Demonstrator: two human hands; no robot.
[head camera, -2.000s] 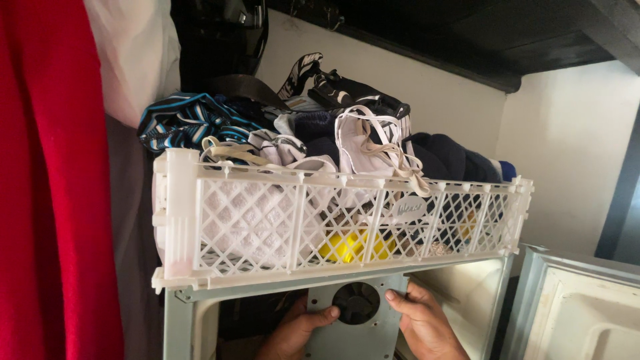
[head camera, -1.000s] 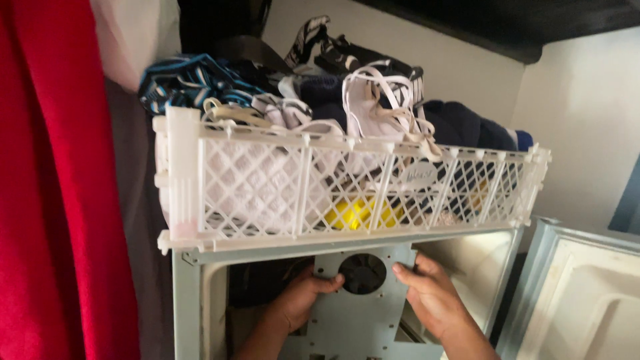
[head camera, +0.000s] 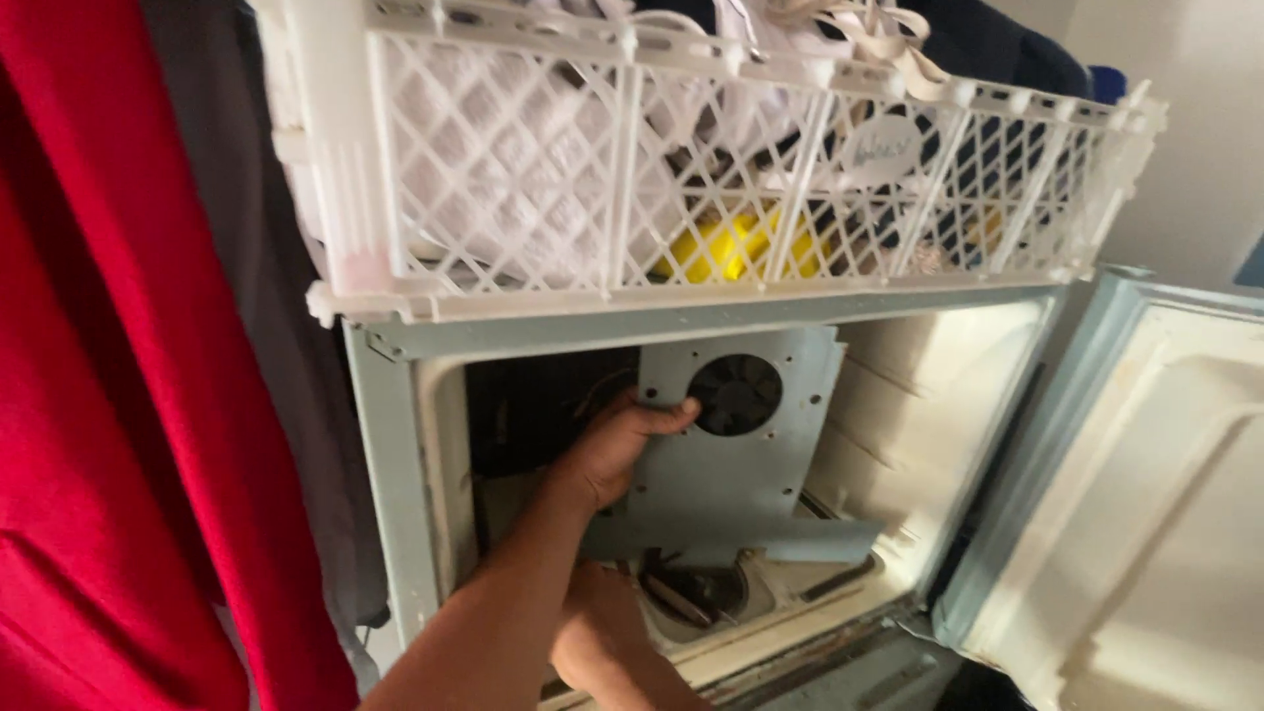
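My left hand (head camera: 632, 444) grips the left edge of a grey metal panel (head camera: 731, 474), its thumb on the front face beside a round black fan (head camera: 736, 395). The panel stands tilted inside an open grey cabinet (head camera: 395, 494) with a cream moulded liner, like a small refrigerator; its bent lower flange juts forward. Low in the cabinet, below my left forearm, is my right hand (head camera: 597, 627); its fingers are hidden, so what it touches cannot be told. Just right of it, a round recess in the cabinet floor (head camera: 691, 597) holds dark, slender items.
A white plastic lattice crate (head camera: 612, 178) of clothes and a yellow item (head camera: 741, 247) rests on the cabinet. The cabinet door (head camera: 1145, 474) stands open on the right. Red cloth (head camera: 128, 395) and dark cloth hang at the left.
My right hand has let go of the panel's right edge and moved down and left, low in the cabinet. My left hand stays on the panel. The view has moved closer and lower.
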